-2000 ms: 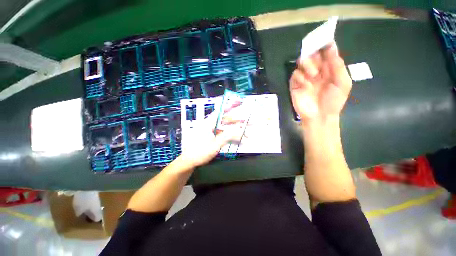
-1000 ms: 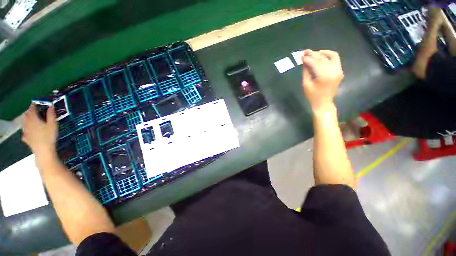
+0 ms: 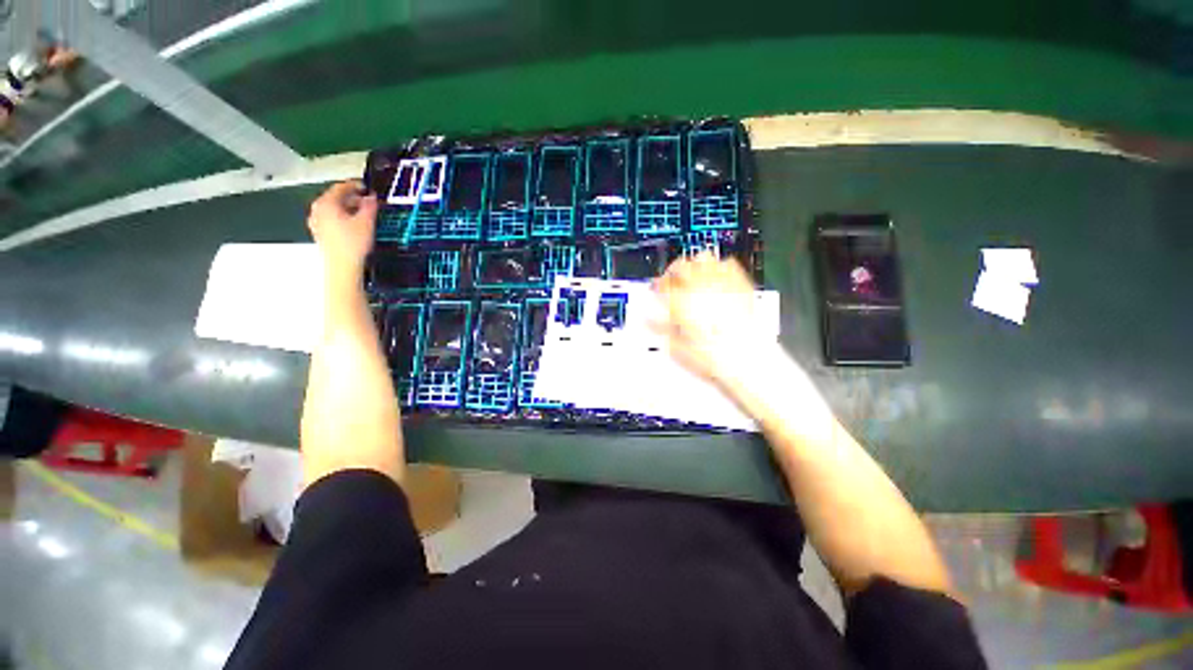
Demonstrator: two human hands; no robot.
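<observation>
The black housing tray (image 3: 785, 170) holds rows of blue-outlined phone housings (image 3: 556, 183). Two housings at its upper left have white frames (image 3: 419, 181) around their windows. The white die-cut adhesive sheet (image 3: 628, 373) lies over the tray's lower right, with two dark rectangular gaps at its upper left. My left hand (image 3: 344, 220) is at the tray's upper left corner, beside the framed housings; whether it holds anything is unclear. My right hand (image 3: 707, 301) is over the upper right of the sheet, blurred; its fingertips and any piece in them cannot be made out.
A dark phone-like device (image 3: 860, 295) lies right of the tray. Small white squares (image 3: 1003, 284) lie farther right. A plain white sheet (image 3: 259, 296) lies left of the tray. An open carton (image 3: 216, 524) and red stools (image 3: 1112, 556) are below the bench.
The view has swung left. My right hand has moved from the small white squares to the adhesive sheet. My left hand has moved slightly off the upper-left housing, which now lies in the tray.
</observation>
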